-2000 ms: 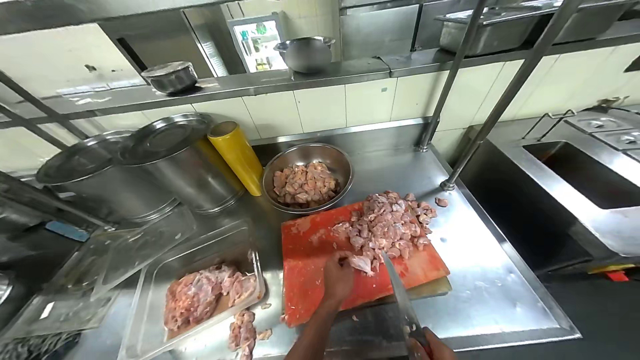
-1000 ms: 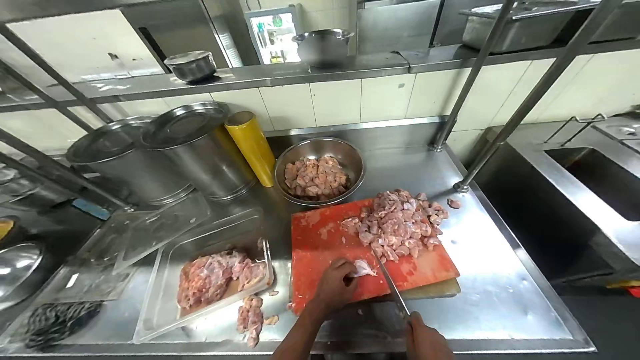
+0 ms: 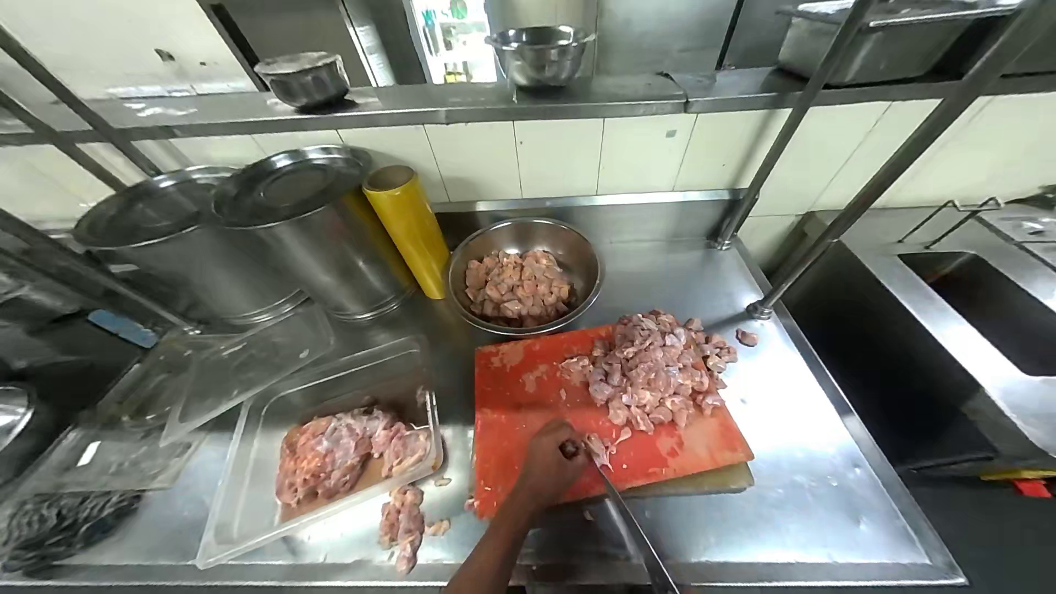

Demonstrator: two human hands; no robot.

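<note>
My left hand (image 3: 554, 464) rests on the red cutting board (image 3: 511, 396), its fingers at a small piece of raw meat (image 3: 601, 448). The blade of a knife (image 3: 631, 528) points up from the bottom edge, its tip at that piece. The handle and my right hand are out of view. A heap of cut raw meat (image 3: 656, 367) lies on the board's upper right. Behind the board, a steel bowl (image 3: 584, 301) holds more cut meat (image 3: 518, 287). At the left, a clear plastic tub (image 3: 247, 487) holds larger raw meat pieces (image 3: 330, 458).
More meat (image 3: 403, 524) lies between tub and board. Two lidded steel pots (image 3: 318, 239) and a yellow roll (image 3: 408, 231) stand at the back left. A post (image 3: 813, 239) rises from the steel table (image 3: 833, 487) at right. Clear plastic lids (image 3: 256, 363) lie behind the tub.
My right hand, seen on the knife handle earlier, has gone out at the bottom edge. The knife has moved lower, its tip still near my left fingers.
</note>
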